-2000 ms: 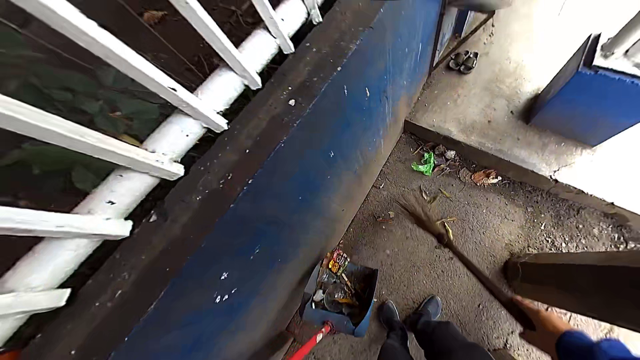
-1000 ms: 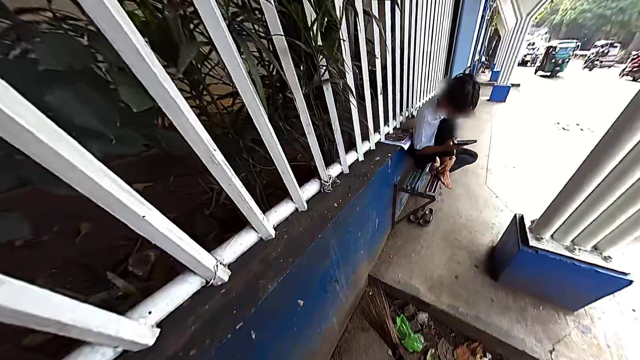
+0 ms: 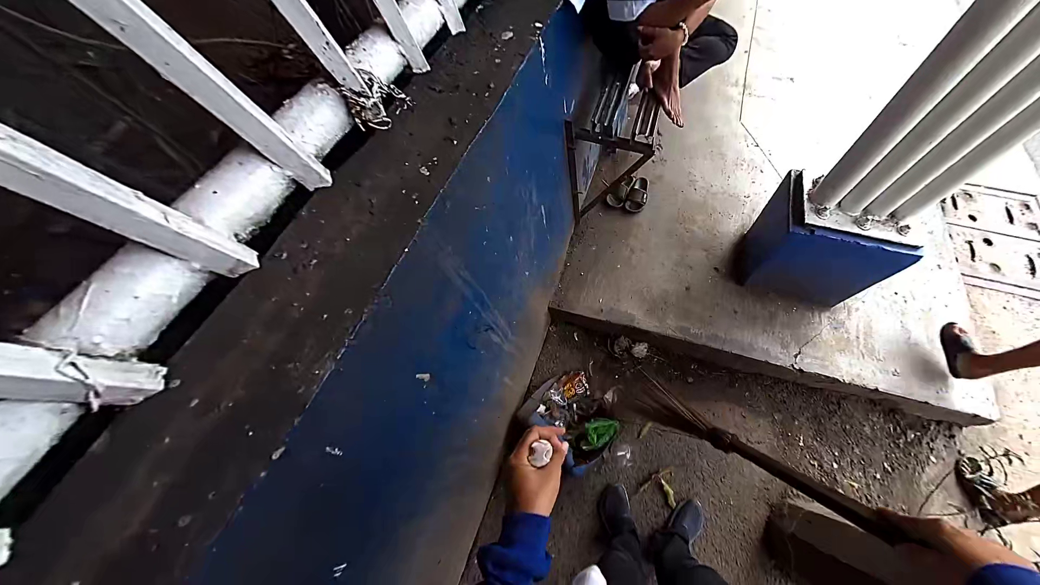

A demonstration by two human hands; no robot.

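My left hand (image 3: 536, 475) is closed around a handle with a whitish round end, upright above a blue dustpan (image 3: 578, 469) on the ground beside the blue wall. Wrappers and other litter (image 3: 569, 392) lie in the dustpan, and a green plastic bag (image 3: 600, 434) is at its right side. At the lower right my right hand (image 3: 926, 532) grips the long handle of a stick broom (image 3: 800, 481). The broom's bristles (image 3: 662, 404) reach the dirt just right of the dustpan, partly blurred. My left hand hides part of the dustpan.
A concrete step (image 3: 780, 357) runs beyond the litter, with a blue pillar base (image 3: 829, 252) on it. A person (image 3: 670, 49) sits on a metal bench (image 3: 617, 122) near sandals (image 3: 627, 195). Another person's foot (image 3: 959, 351) is at the right. A block (image 3: 837, 544) stands near my shoes.
The dustpan, with the green bag at its side, is now close to the step; two seconds ago it was farther back and the bag lay apart on the ground. A foot has appeared at the right.
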